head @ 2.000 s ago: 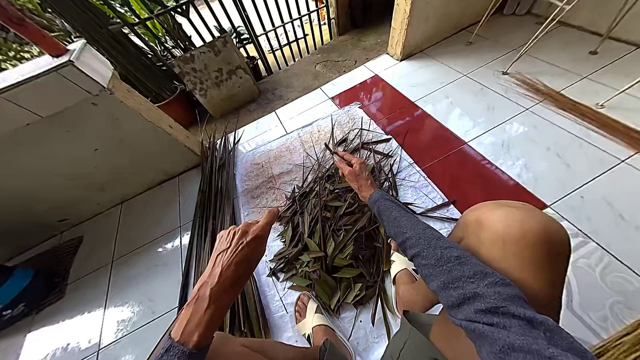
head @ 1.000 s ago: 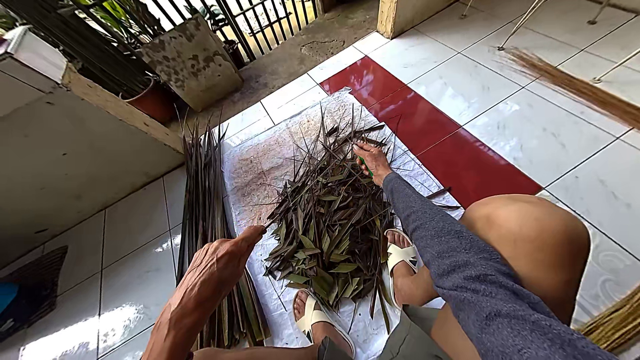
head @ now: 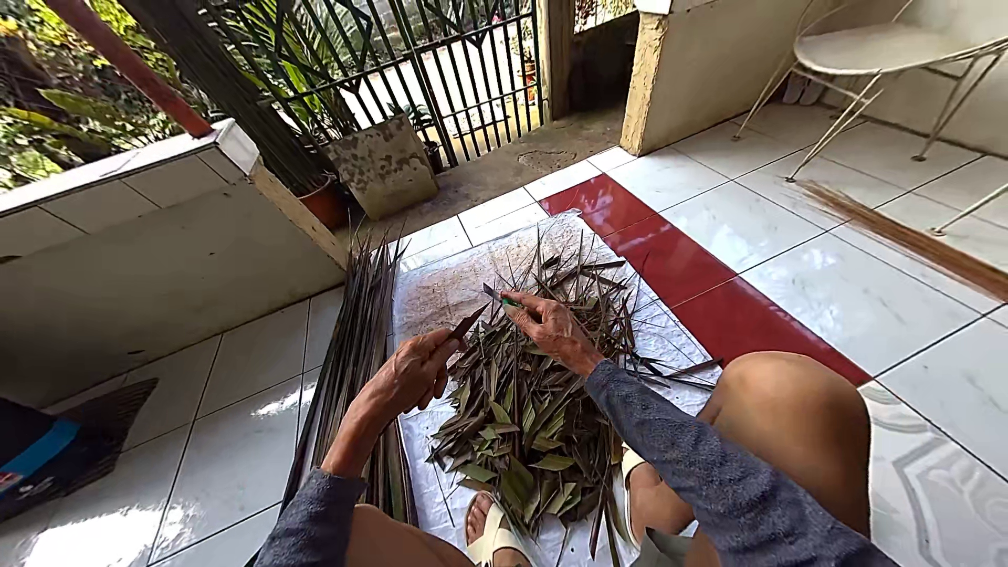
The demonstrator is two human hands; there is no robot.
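Observation:
My left hand [head: 413,370] grips a dark strip of palm leaf [head: 468,321], its pointed end toward my other hand. A small knife [head: 496,295] with a green handle is held in my right hand [head: 551,327], the blade pointing up and left, just beyond the strip's tip. Below both hands a heap of cut leaf pieces [head: 520,441], brown and dull green, lies on a white cloth sheet [head: 445,287]. Along the sheet's left edge lies a bundle of long dark leaf strips [head: 346,370]. How the strip passes through my left fingers is partly hidden.
My sandalled feet [head: 492,528] flank the heap. At the right, a bundle of thin brown sticks [head: 913,236] lies by a white metal chair [head: 874,51]. A low wall [head: 157,260] and a dark bag [head: 39,457] are at the left; a metal gate [head: 457,79] stands ahead.
My right hand has come left, from the far side of the heap to beside my left hand. The leaf strip and the knife blade now show clearly. The view has tilted up.

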